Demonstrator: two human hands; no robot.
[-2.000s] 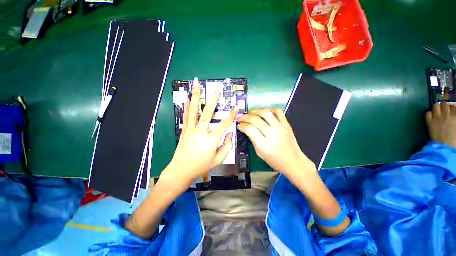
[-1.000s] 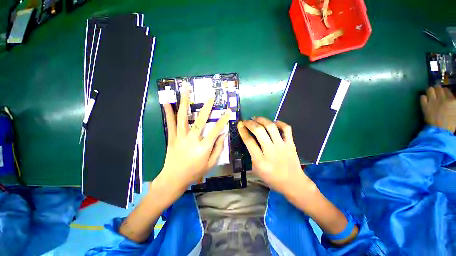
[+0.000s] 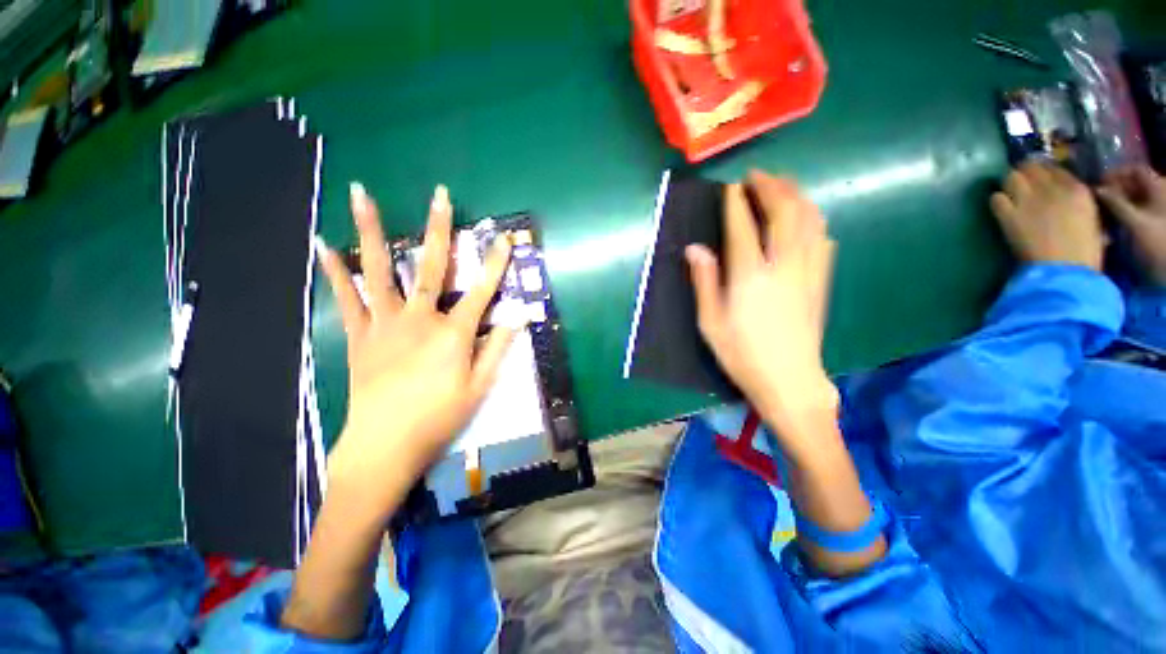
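An open tablet unit point(image 3: 558, 422) lies at the bench's near edge, slightly turned, with its mainboard at the top and a pale block below. My left hand point(image 3: 416, 364) is spread over its upper left part, fingers apart. My right hand point(image 3: 771, 300) is over the black adhesive pad sheet point(image 3: 671, 294), to the right of the unit, and hides the sheet's right part. The right hand is slightly blurred; whether its fingertips hold a piece cannot be told.
Long black strips point(image 3: 249, 332) lie stacked on the left with a thin white tool point(image 3: 182, 337) on them. A red scrap box point(image 3: 735, 83) with cream scraps stands beyond the pad sheet. Another person's hand point(image 3: 1051, 217) touches a unit at the right. More units lie far left.
My right hand has left the unit's right edge and moved right onto the pad sheet. My left hand stays over the unit, its fingers more spread. The view has shifted, and the unit looks turned.
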